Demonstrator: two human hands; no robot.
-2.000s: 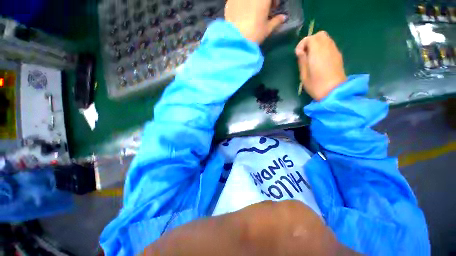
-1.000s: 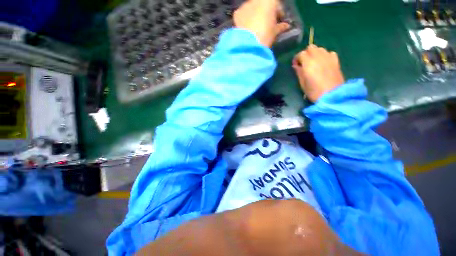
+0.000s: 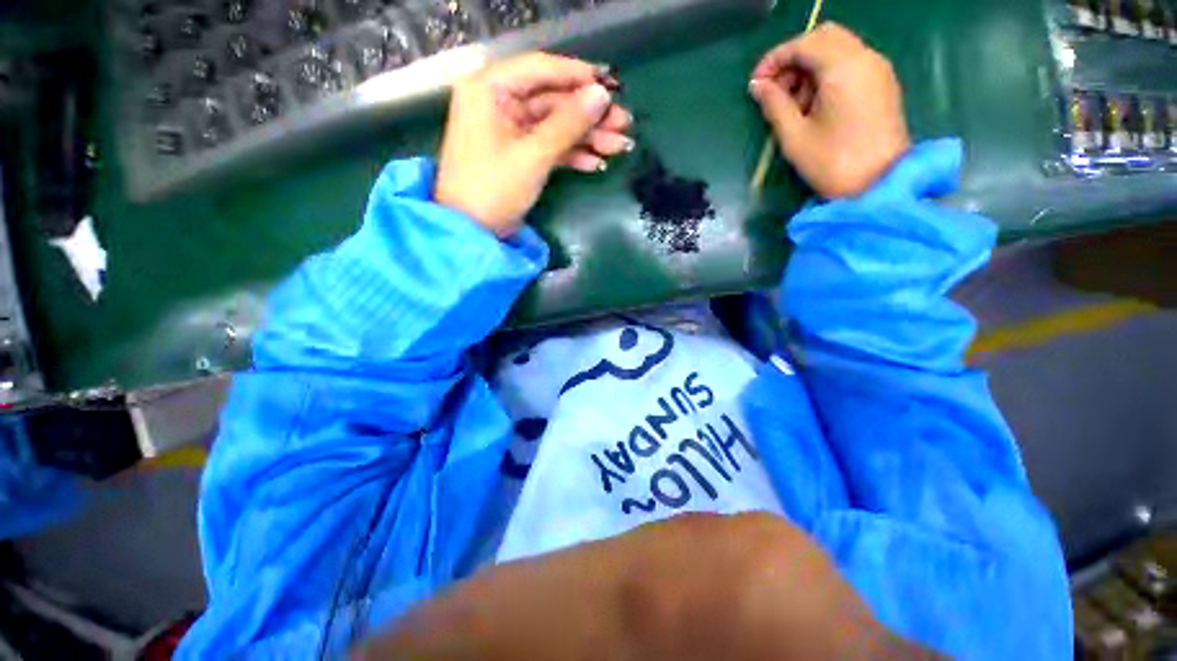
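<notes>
My left hand (image 3: 523, 129) is over the green mat, its thumb and forefinger pinching a small dark component (image 3: 607, 80). My right hand (image 3: 836, 110) is closed around a thin pale stick (image 3: 765, 160), which sticks out above and below the fist. A loose heap of tiny black parts (image 3: 674, 207) lies on the mat between the hands, nearer the front edge. The clear blister tray (image 3: 426, 67) with rows of dark components lies at the far left, partly cut off by the top of the picture.
A smaller clear tray of gold-and-black components (image 3: 1120, 119) lies at the far right. A torn white scrap (image 3: 84, 256) and a dark long object (image 3: 58, 142) lie at the left. The green mat's front edge (image 3: 607, 300) runs just before my body.
My left hand has come away from the blister tray, back toward me, with a small component between its fingers. The view has shifted, so the tray sits higher. My right hand still grips the stick.
</notes>
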